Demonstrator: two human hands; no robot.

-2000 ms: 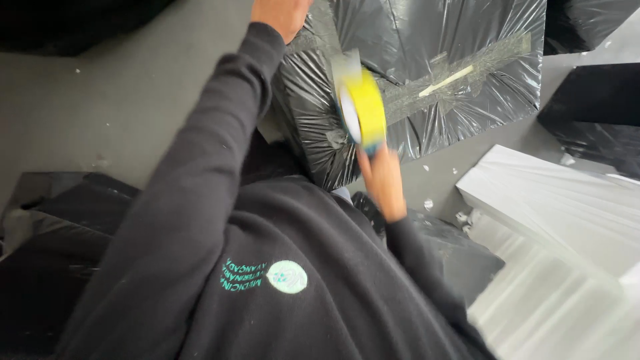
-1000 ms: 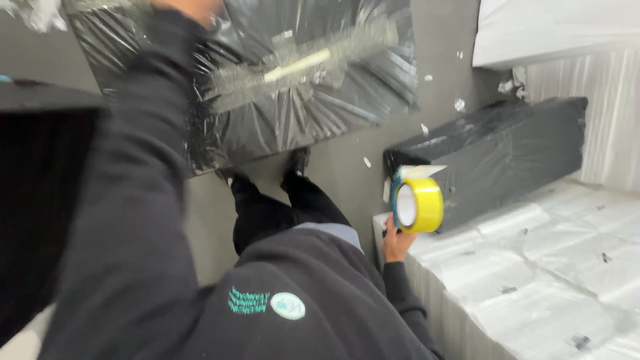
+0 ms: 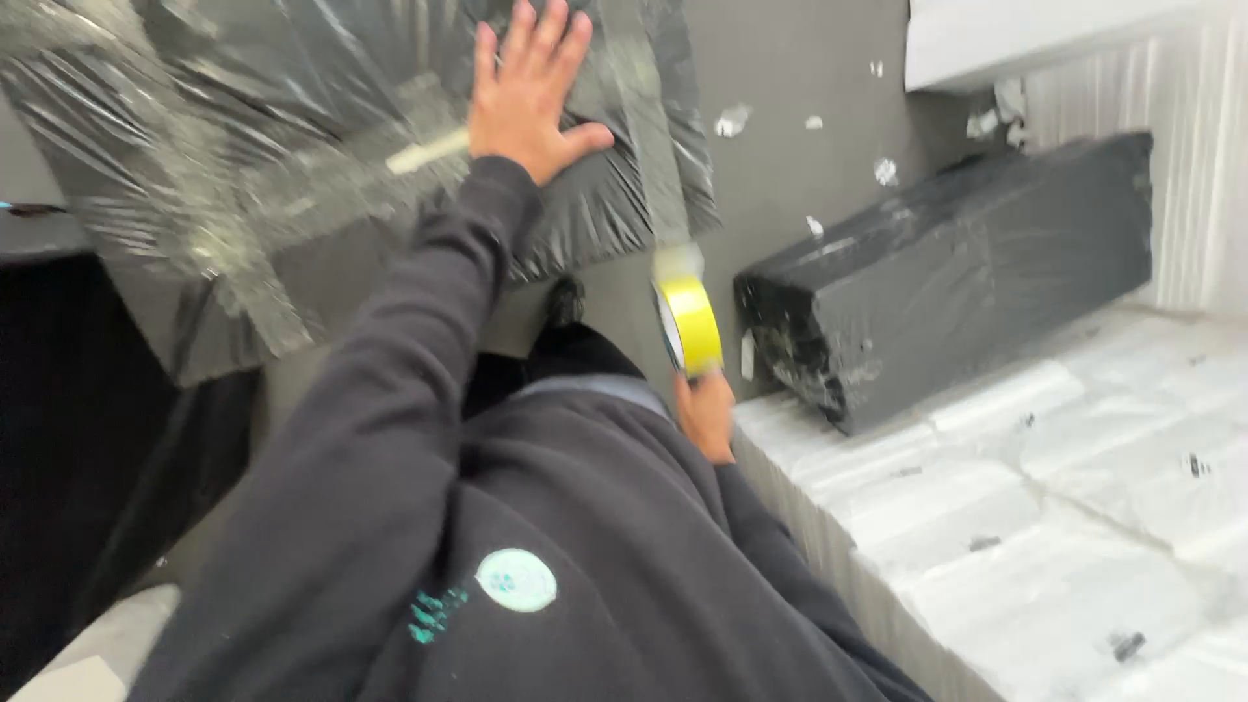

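My left hand (image 3: 531, 93) lies spread, palm down, on a large package wrapped in black plastic film (image 3: 331, 68), near its right part. Strips of clear tape cross the package, and a pale strip (image 3: 426, 153) shows beside my left hand. My right hand (image 3: 706, 414) holds a tape dispenser with a roll of yellow tape (image 3: 692, 324) past the package's lower right edge. A band of clear tape (image 3: 651, 146) runs from the dispenser up over the package's right end. The dispenser's grip is mostly hidden in my right hand.
A long black-wrapped package (image 3: 975, 283) lies at the right, beside stacked white wrapped packs (image 3: 1063, 507). A white block (image 3: 1033, 34) is at the upper right. White scraps (image 3: 733, 121) dot the grey floor. Something black (image 3: 107, 439) stands at the left.
My left hand now lies flat on the package; a second ago it was at the top edge of view. The tape roll has moved from beside the long black package to the large package's edge. The view has shifted.
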